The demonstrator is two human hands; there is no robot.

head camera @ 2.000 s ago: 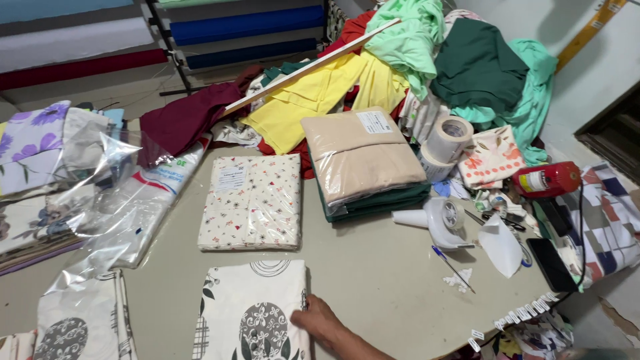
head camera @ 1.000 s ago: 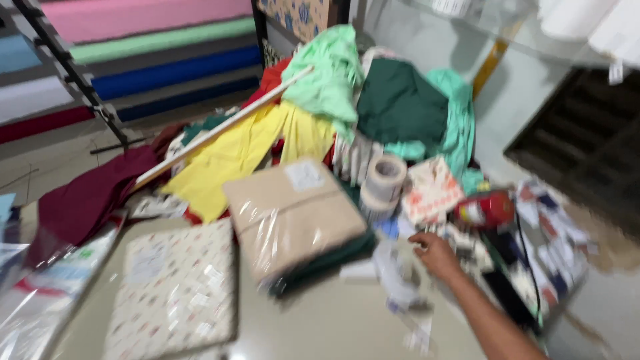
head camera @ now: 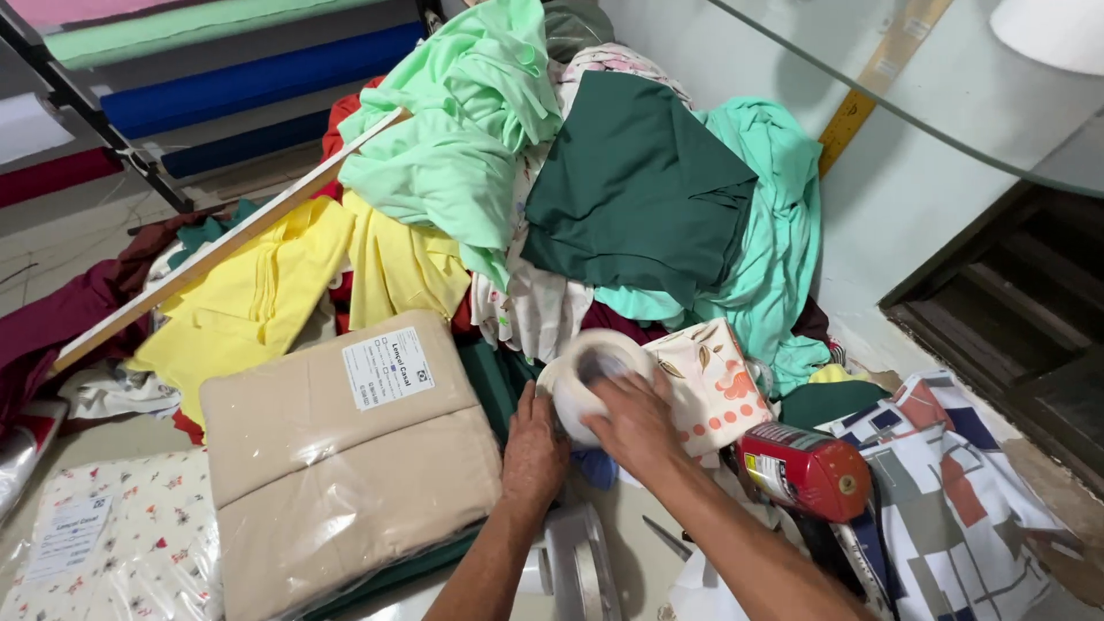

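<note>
My right hand [head camera: 634, 418] is on a wide whitish roll [head camera: 595, 345], its fingers at the core and the near side. My left hand [head camera: 533, 444] rests against the left side of the rolls, beside a plastic-wrapped beige bed sheet [head camera: 345, 474] that bears a printed label. A second roll [head camera: 547, 377] shows partly behind the first. Below my hands lies a tape dispenser [head camera: 582, 561], partly hidden by my left forearm. Just right of my right hand is a folded cloth with orange flowers [head camera: 711, 388].
A red corded device [head camera: 802, 470] lies on the right, near patterned fabric [head camera: 957, 483]. Behind are heaped green and yellow cloths [head camera: 250, 285] and a long wooden strip [head camera: 224, 233]. A floral packet [head camera: 129, 535] lies at the left; scissors [head camera: 667, 536] lie below my right forearm.
My right hand has moved from near the tape dispenser to the roll. My left hand has come into view beside it. The view has moved closer to the rolls.
</note>
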